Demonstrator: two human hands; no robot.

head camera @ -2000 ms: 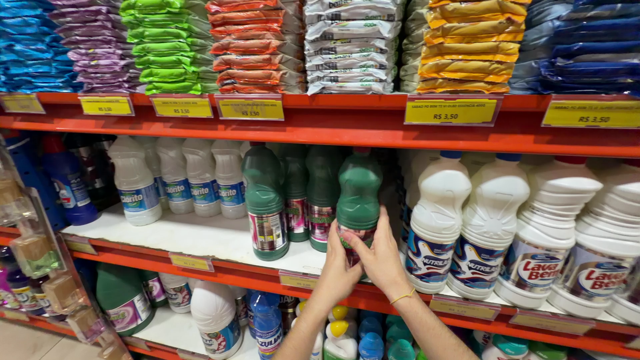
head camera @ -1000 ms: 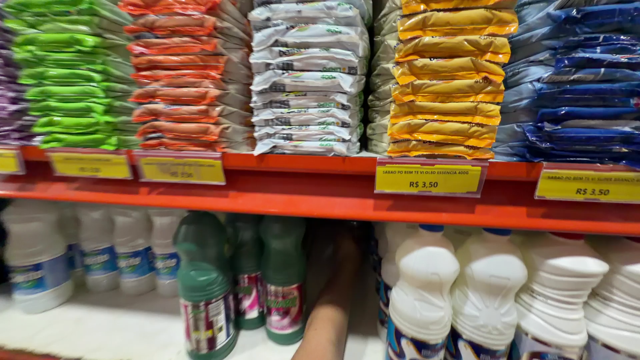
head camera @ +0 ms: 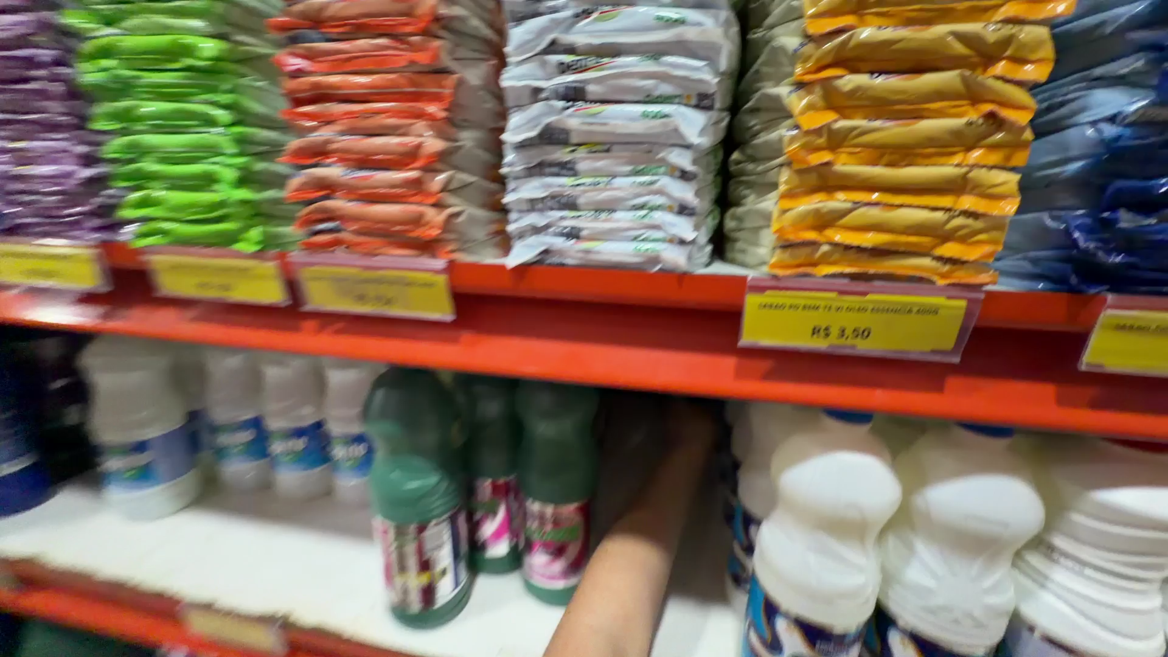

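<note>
My left hand [head camera: 693, 427] is deep in the dark gap on the middle shelf, its forearm slanting up from the bottom edge. Shadow and blur hide the fingers and whatever they touch. Left of the forearm stand green plastic bottles with pink labels, the nearest one [head camera: 558, 497] close beside it. Another green bottle [head camera: 420, 511] is at the shelf front. To the right are white plastic bottles with blue caps [head camera: 826, 520]. My right hand is out of view.
A red shelf edge [head camera: 584, 342] with yellow price tags [head camera: 853, 319] crosses above the arm. Over it are stacked orange [head camera: 370, 151], white [head camera: 611, 137] and yellow [head camera: 903, 137] packets. White bottles with blue labels [head camera: 146, 438] stand farther left.
Two seconds ago both hands were on a green bottle at the shelf front; that bottle no longer shows there. My left hand has gone into the gap, and my right hand has left view.
</note>
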